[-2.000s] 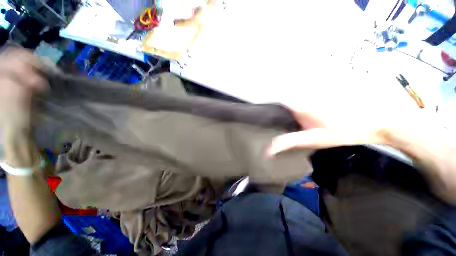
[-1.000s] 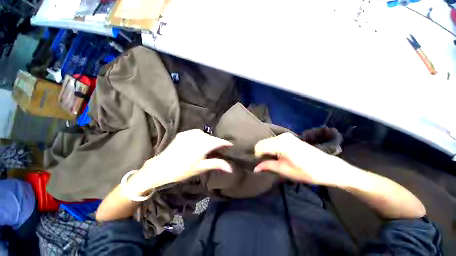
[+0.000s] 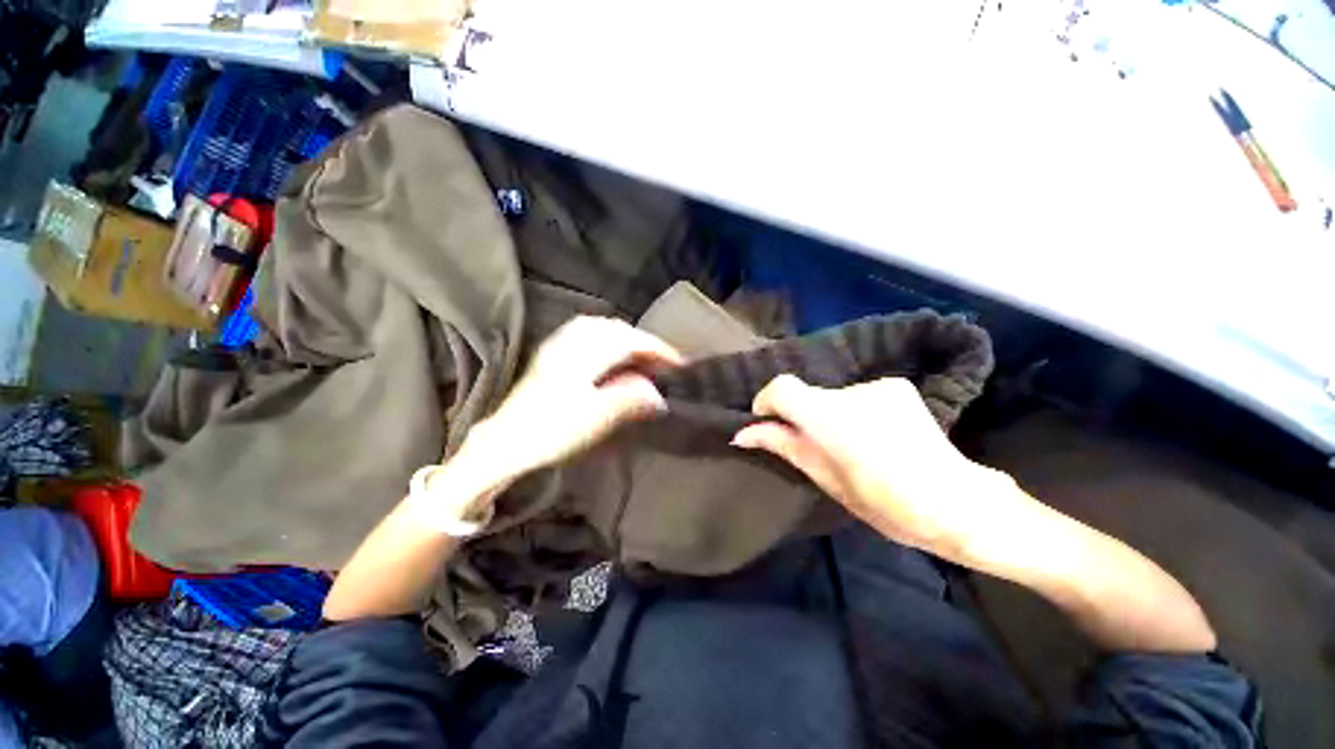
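A brown garment [image 3: 703, 505] lies over my lap, with a darker ribbed band [image 3: 835, 351] along its opening, curling round at the right end. My left hand [image 3: 564, 395] pinches the band's edge between thumb and fingers. My right hand [image 3: 849, 439] pinches the same edge a short way to the right. The fingertips of both hands are close together, with a short stretch of band between them. The cloth under my palms is hidden.
A heap of brown garments [image 3: 352, 366] lies at the left, with a red stool [image 3: 125, 542], blue crates [image 3: 234, 139] and a cardboard box [image 3: 125, 264] around it. A white table [image 3: 879, 147] crosses the top, bearing orange and black snips [image 3: 1255, 151].
The garment, earlier stretched wide between my hands, is now gathered in front of me. Since a second ago the dark ribbed band has come up into view, and my fingers have closed on its edge.
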